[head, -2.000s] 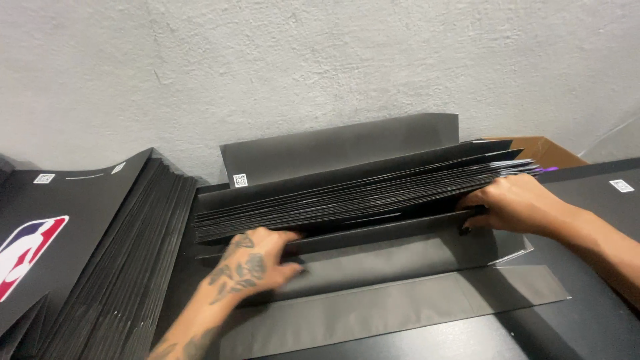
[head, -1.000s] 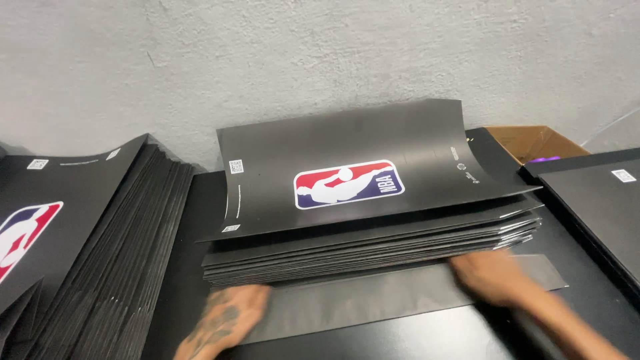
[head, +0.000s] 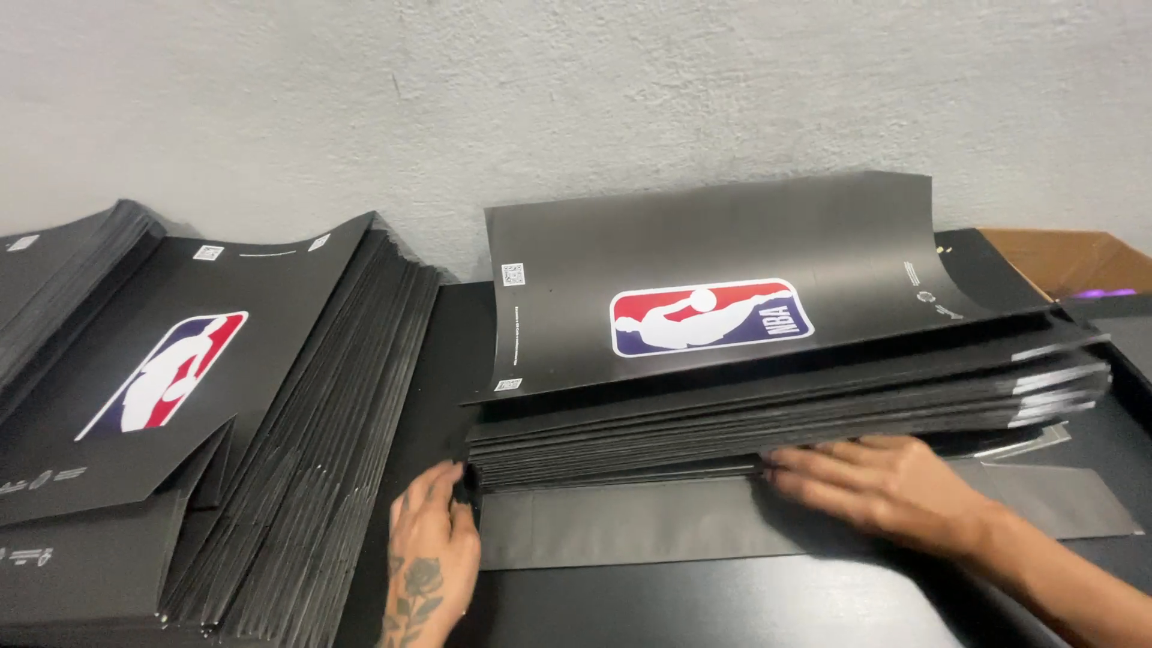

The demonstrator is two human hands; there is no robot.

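A stack of flat black paper bags [head: 765,405] lies against the wall, its top sheet [head: 558,243] curving upward and bearing a red, white and blue basketball logo. At the stack's left front corner is my left hand [head: 432,549], with a tattoo on its back and fingertips against the edges. My right hand [head: 864,486] touches the stack's front edge right of the middle; whether its fingers grip any sheet cannot be told. A long black flap [head: 630,531] sticks out in front, beneath the stack, and passes under my right hand.
At the left stands a tall pile of folded black bags [head: 315,441] with the same logo, beside another pile [head: 54,297]. Behind on the right is a cardboard box [head: 1062,256] with something purple in it. The black table [head: 720,603] meets a rough grey wall.
The logo side of the top sheet, hidden two seconds ago, now faces up. My left hand has moved from the stack's front to its left corner.
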